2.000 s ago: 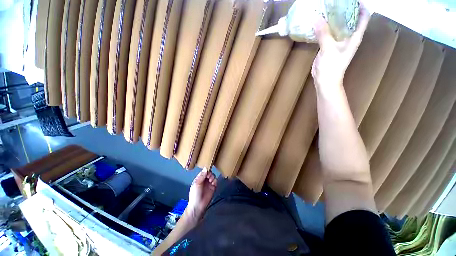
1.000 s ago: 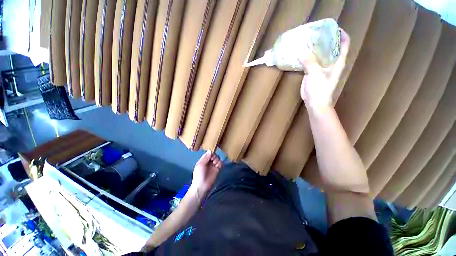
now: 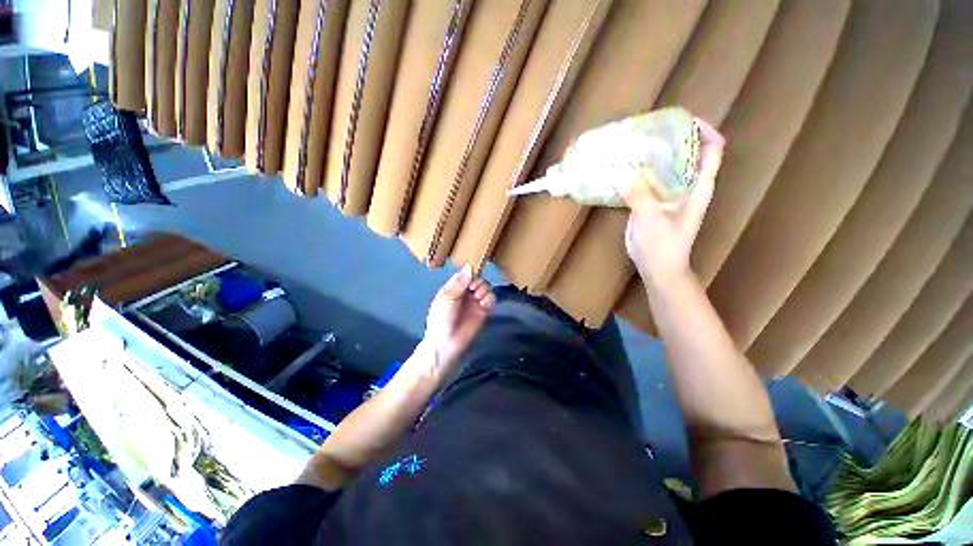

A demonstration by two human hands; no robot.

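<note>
The brown panels (image 3: 597,64) overlap in a fanned row across the upper view. Dark shiny glue lines (image 3: 430,107) run along the edges of the panels on the left; the panels on the right look plain. My right hand (image 3: 672,208) holds the whitish glue bottle (image 3: 613,160) on its side, its narrow nozzle pointing left, with the tip at a panel's edge. A thin line runs up that edge from the tip. My left hand (image 3: 459,309) has its fingertips closed on the near end of this same panel, below the nozzle.
My dark apron (image 3: 512,427) fills the lower middle. A wood-brown box top (image 3: 149,267) and a machine with blue parts (image 3: 251,293) stand at the lower left. Yellow-green strips (image 3: 907,485) lie in a wavy bundle at the lower right. Grey floor shows beyond the panel ends.
The bottle in my right hand has moved down along the panel edge towards my left hand, and a line now shows behind the tip. The panels sit higher in view. My left hand still holds the panel end.
</note>
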